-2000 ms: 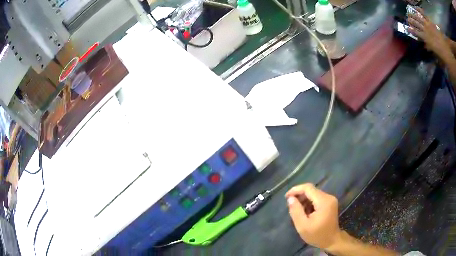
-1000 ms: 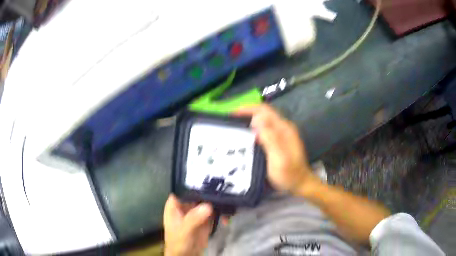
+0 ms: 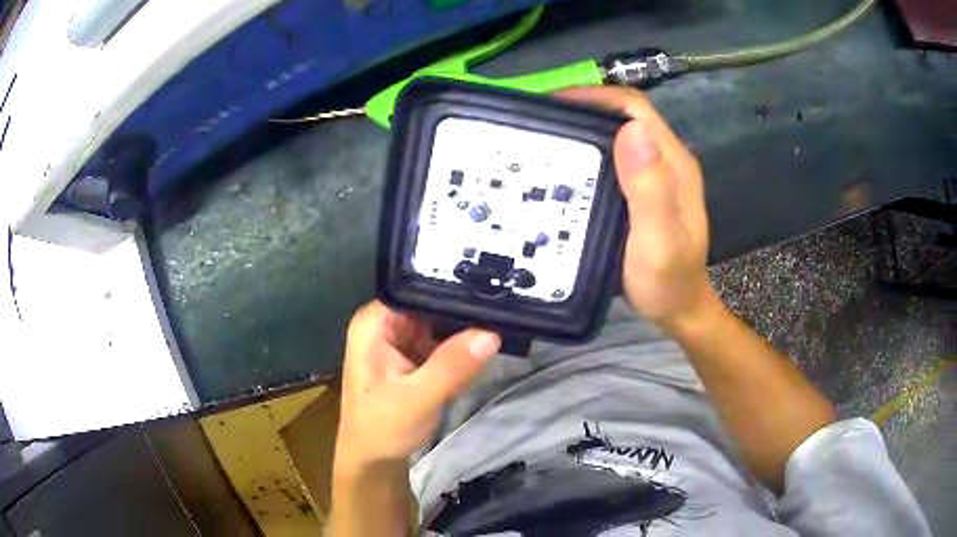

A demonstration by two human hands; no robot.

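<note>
A square black lamp housing [image 3: 614,226] is held up in front of me, its open front facing me and slightly tilted. Inside it is a white circuit board [image 3: 511,215] with small dark components and a black wire joint near its lower edge. My right hand [image 3: 663,215] grips the housing's right side, thumb on the rim, other fingers behind. My left hand [image 3: 404,378] holds its lower left edge, thumb beside the short black foot [image 3: 514,344]. Both hands are bare.
A green air blow gun [image 3: 546,76] with a thin nozzle lies on the dark bench [image 3: 252,262] behind the lamp, joined to a pale hose [image 3: 777,48]. The blue machine front [image 3: 226,100] is beyond. A white tabletop [image 3: 89,336] is at left, and a cardboard box [image 3: 262,462] is below.
Two seconds ago only my right hand showed, empty. Since one second ago, both hands have kept hold of the lamp, which now appears larger and higher. The view has shifted, with less of the machine showing.
</note>
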